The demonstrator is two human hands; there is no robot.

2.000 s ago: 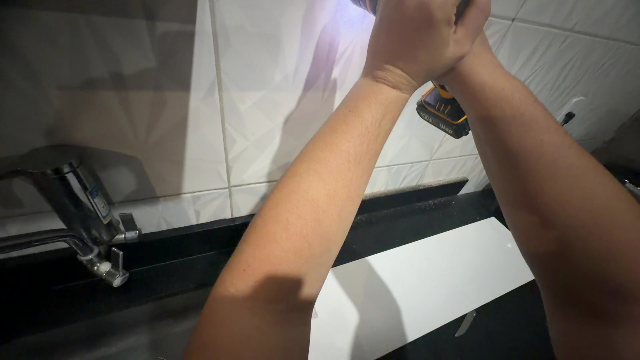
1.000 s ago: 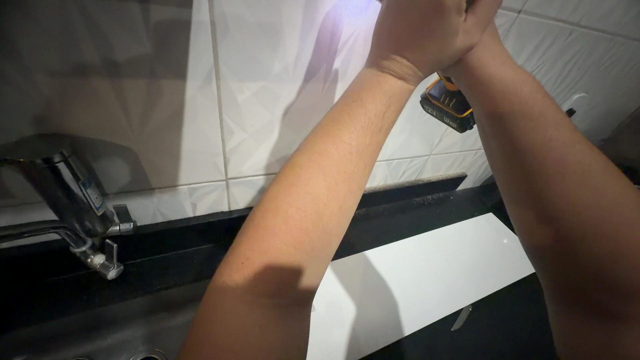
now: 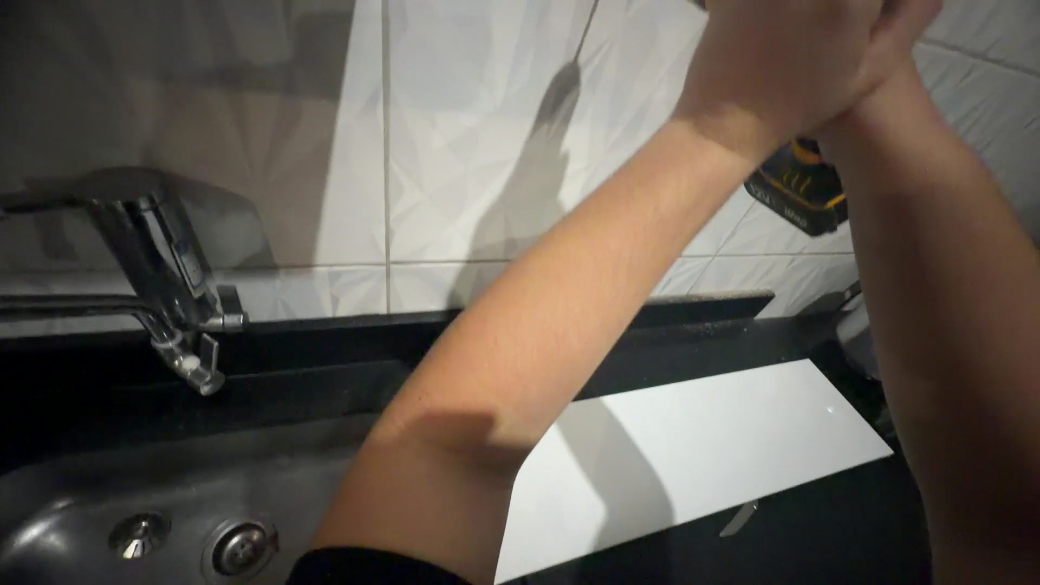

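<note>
Both my arms reach up to the top edge of the view. My left hand point(image 3: 780, 65) covers the upper part of a black and yellow cordless drill, and its fingers are cut off by the frame's edge. My right hand point(image 3: 902, 41) lies against it, just to the right, around the same tool. Below the two wrists the drill's battery base point(image 3: 800, 187) shows in front of the tiled wall. The drill's body and tip are hidden or out of view.
A white flat panel point(image 3: 715, 447) lies on the black countertop point(image 3: 829, 528), with a small metal piece point(image 3: 739, 517) by its front edge. At left are a chrome faucet point(image 3: 150, 236) and a steel sink point(image 3: 179, 479). White textured tiles point(image 3: 455, 162) cover the wall behind.
The bright purplish glow on the wall above my hands no longer shows. More of the sink is in view as the view has shifted. Both hands stay together at the drill.
</note>
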